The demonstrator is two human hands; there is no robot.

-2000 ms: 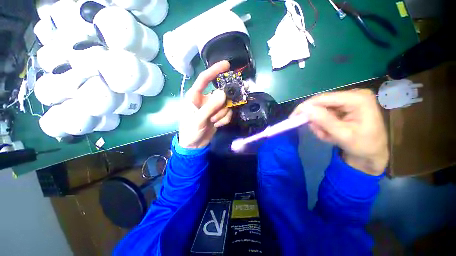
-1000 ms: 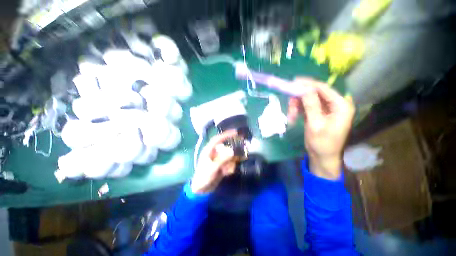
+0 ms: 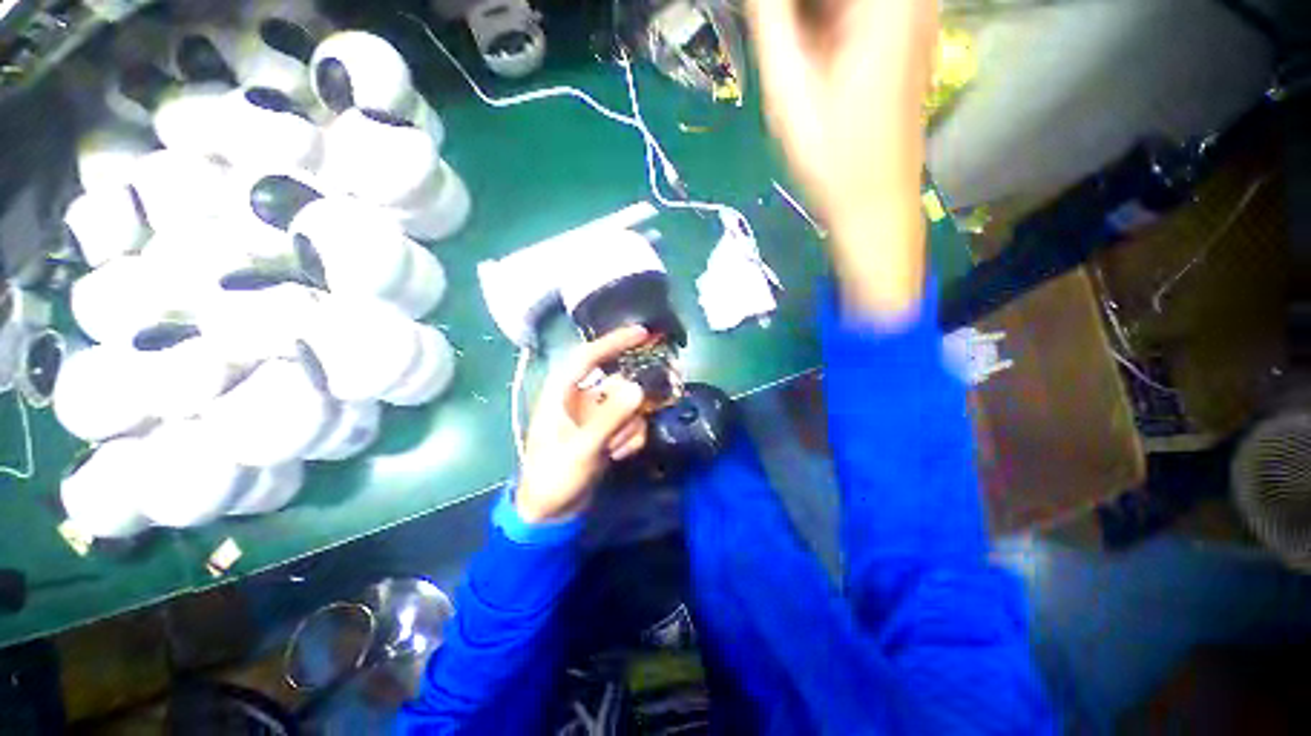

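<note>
My left hand holds a small circuit board between thumb and fingers at the bench edge. The round black camera module is just right of and below the board. The white camera housing lies on the bench behind them, its black opening facing the board. My right hand reaches far forward at the top of the picture. It is blurred and its fingers are cut off by the upper edge, so I cannot tell what it holds.
Many white camera housings are piled on the green bench at left. A crumpled white piece with a white cable lies right of the housing. Small parts sit at the back. A cardboard box stands below at right.
My right hand has moved forward and up to the picture's top; the pink-purple stick it held no longer shows. My left hand still holds the board. The view has shifted.
</note>
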